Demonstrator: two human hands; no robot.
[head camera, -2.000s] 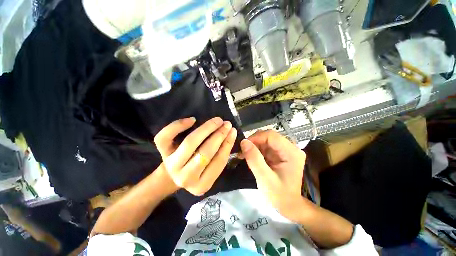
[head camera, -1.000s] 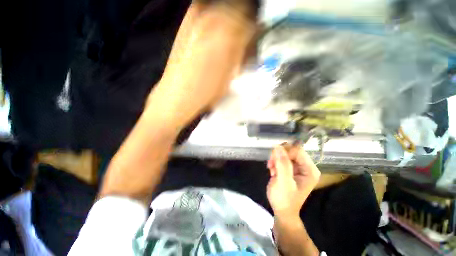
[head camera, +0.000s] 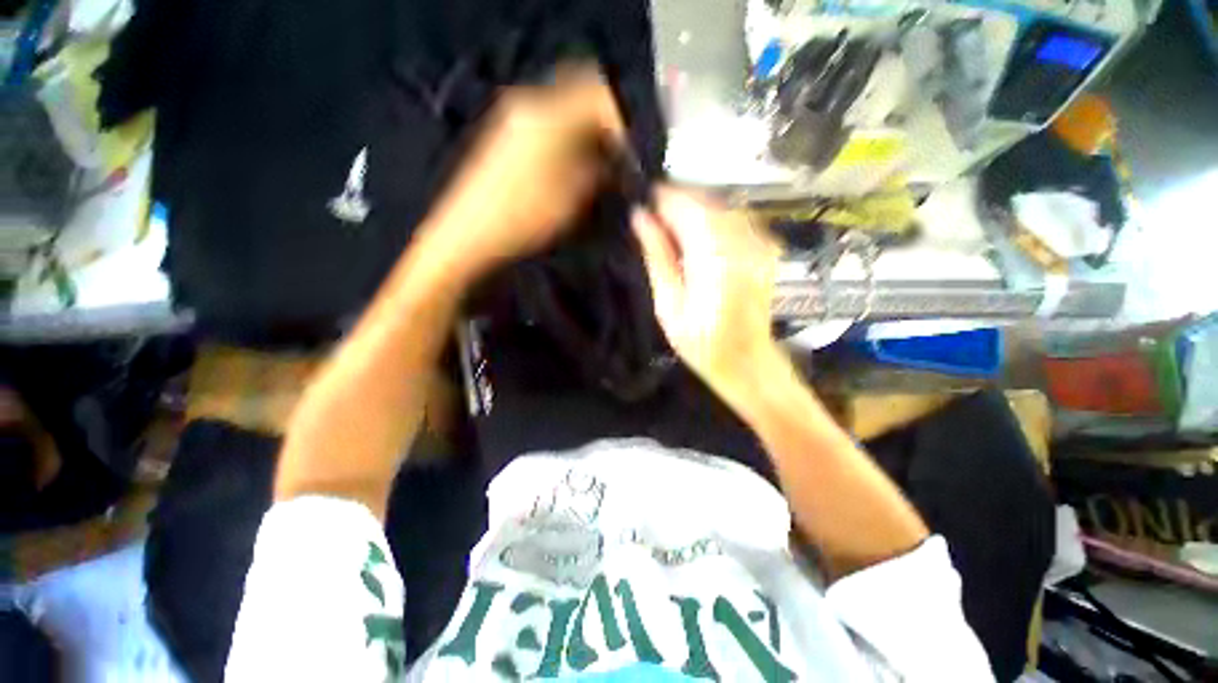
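A large black garment (head camera: 267, 147) with a small white logo (head camera: 353, 187) hangs over the table edge at the left and runs down towards my lap. My left hand (head camera: 554, 147) is blurred and grips the bunched black cloth near the table's front edge. My right hand (head camera: 708, 267) is just right of it, with thumb and fingers closed on the same cloth. The fingertips of both hands are partly hidden by blur and cloth. The overlock machine (head camera: 855, 80) stands behind my right hand, cut off by the top edge.
A ruler strip (head camera: 922, 299) runs along the table's front edge at the right. Snips (head camera: 1035, 251) lie near white cloth at the far right. A black cut-piece pile (head camera: 968, 494) is below the table edge. Blue and red items (head camera: 1109, 383) stand right of it.
My left hand has come back down to the cloth, and my right hand has moved left and up onto it. The garment has been pulled towards my lap. The camera view has shifted.
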